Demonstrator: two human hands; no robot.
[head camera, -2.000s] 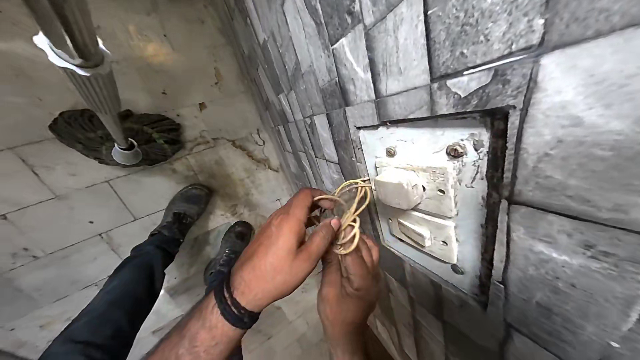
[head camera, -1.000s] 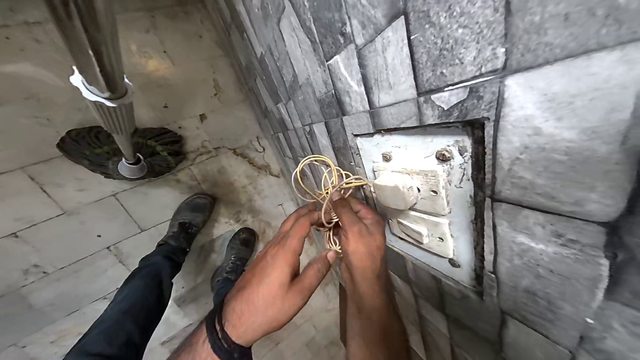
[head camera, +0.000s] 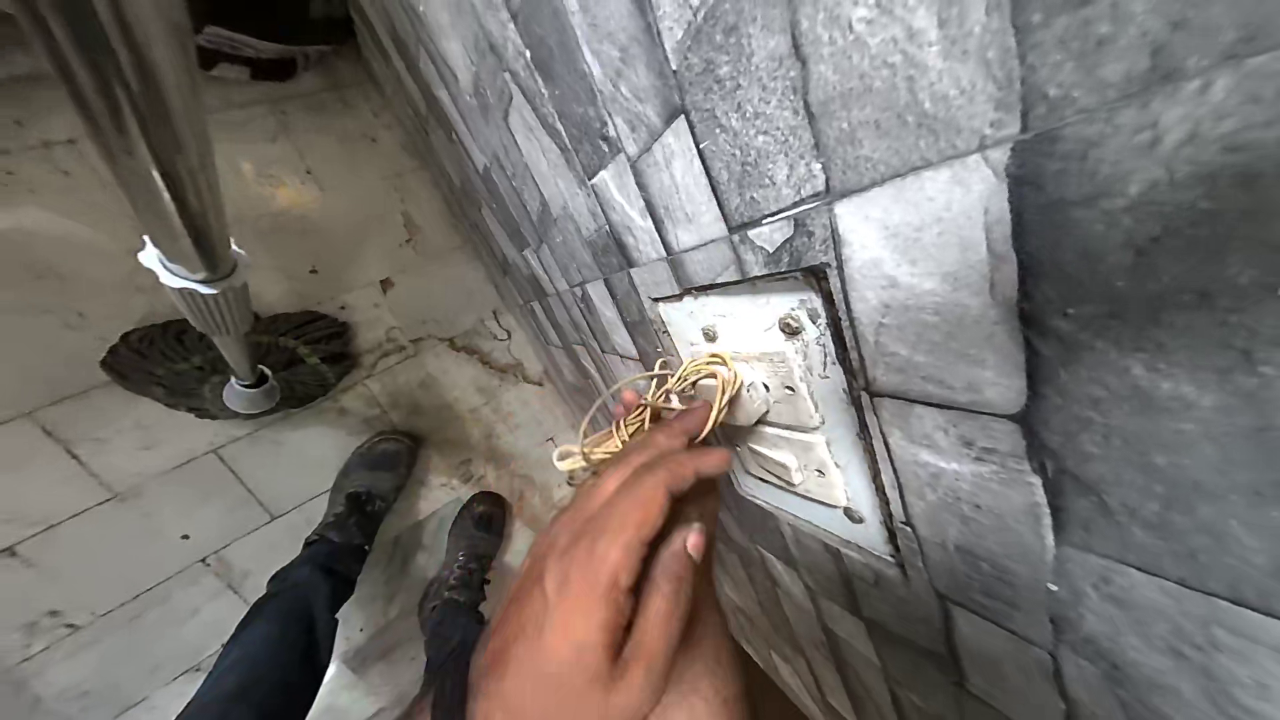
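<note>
A bundle of thin cream-yellow wire (head camera: 650, 410) is gathered in loops beside a white switch and socket plate (head camera: 805, 330) set in the wall. Its upper loops lie in front of a white plug-like block (head camera: 745, 395) on the plate. My right hand (head camera: 690, 420), largely hidden behind my left, has its fingers around the bundle. Over it in the foreground reaches my left hand (head camera: 590, 560), fingers extended and thumb apart, its fingertips just below the wire and near the lower rocker switch (head camera: 775, 460). Whether the left fingertips touch the wire is not clear.
Grey stone tiles (head camera: 920, 290) cover the wall around the recessed plate. At the left, a metal post (head camera: 150, 130) with a ribbed lower sleeve rises over a dark round base (head camera: 300, 350) on the tiled floor. Two dark shoes (head camera: 375, 475) stand below.
The wire loops, loose and standing above my hands a second ago, now lie in a longer, narrower bundle against the plate's left side. My left hand has come across in front of my right.
</note>
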